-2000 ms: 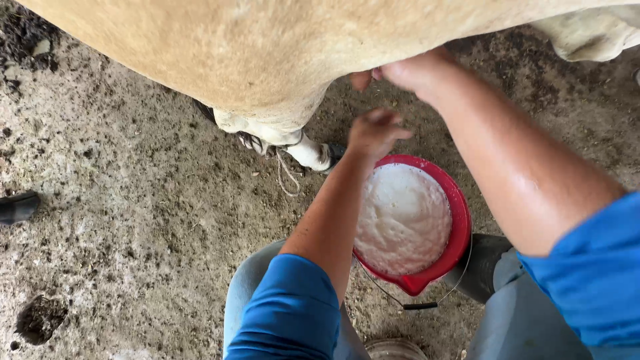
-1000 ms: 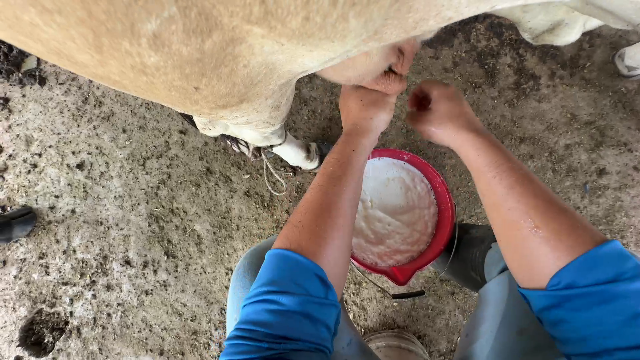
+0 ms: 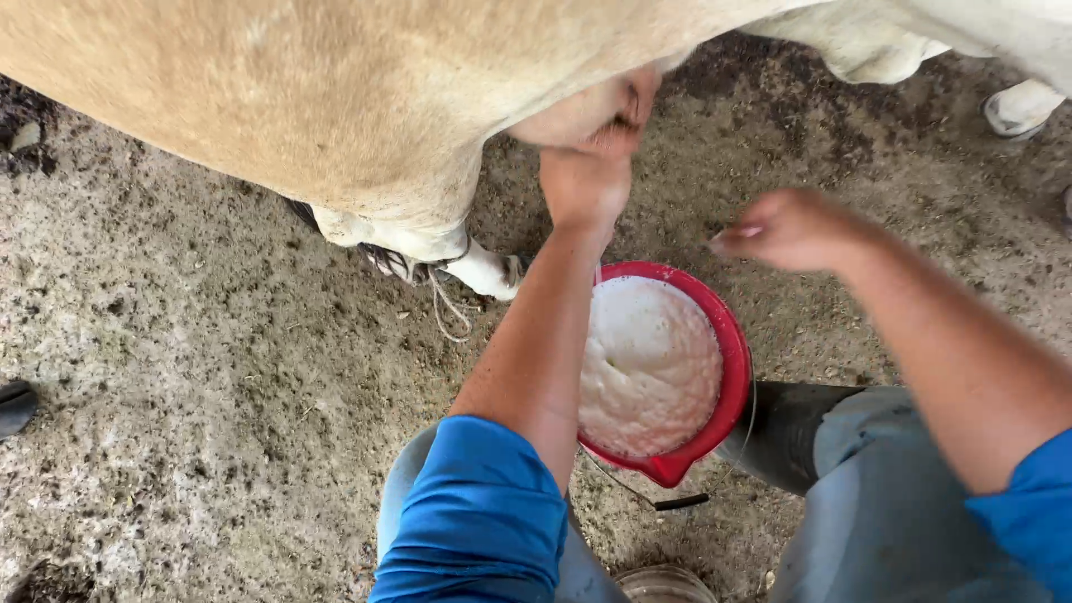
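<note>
My left hand (image 3: 588, 182) is closed at the cow's udder (image 3: 578, 115), above the left rim of a red plastic bucket; it looks shut on a teat, which the fingers hide. A thin white stream shows beside that wrist. Blurred, my right hand (image 3: 779, 233) hangs in the air right of the udder, fingers curled; whether it is open or shut does not show. The red bucket (image 3: 735, 360) with a pouring spout stands between my legs, holding foamy white milk (image 3: 649, 368). Its wire handle with a black grip (image 3: 681, 502) hangs toward me.
The tan cow (image 3: 335, 92) spans the top. Rope (image 3: 444, 306) is tied round its white lower leg (image 3: 490, 270). More pale legs and a hoof (image 3: 1017, 110) are at upper right. A round container (image 3: 666, 584) sits at the bottom edge. A dark boot tip (image 3: 15, 409) shows at far left.
My right hand has moved away from the udder to the right. My left hand, lower and off the udder two seconds ago, has come up to it.
</note>
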